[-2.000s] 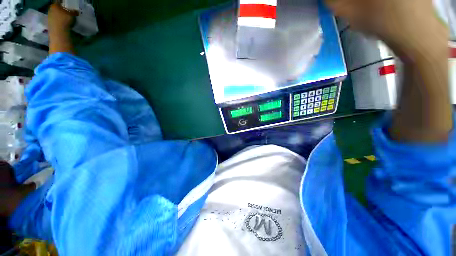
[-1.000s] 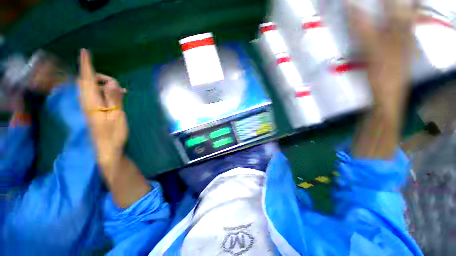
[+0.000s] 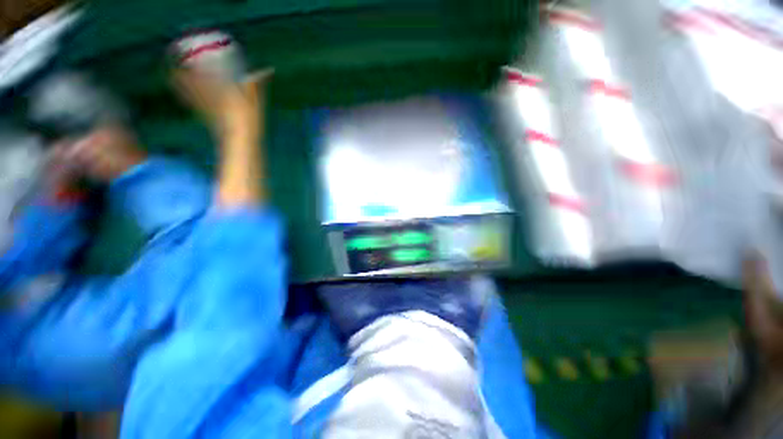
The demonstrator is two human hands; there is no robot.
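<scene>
The picture is blurred. My left hand [image 3: 225, 103] is at the upper left, left of the counting scale, with its fingers on a small white carton [image 3: 204, 50] with a red band. The scale [image 3: 391, 163] stands in the middle with a bare, shiny pan and lit green displays. My right hand [image 3: 762, 300] is at the right edge, partly cut off, beside the near side of the stacked boxes [image 3: 631, 129]. Its fingers are too blurred to tell whether they hold anything.
The white boxes with red bands stand in rows close to the scale's right side on the green bench [image 3: 386, 51]. A co-worker's hands [image 3: 99, 154] and blue sleeves are at the left, beside my left arm. Yellow floor tape [image 3: 567, 369] shows below the bench.
The carton that stood on the scale pan is gone from it. My left hand has moved up and now has a carton. My right hand has moved from over the stacked boxes down to the right edge.
</scene>
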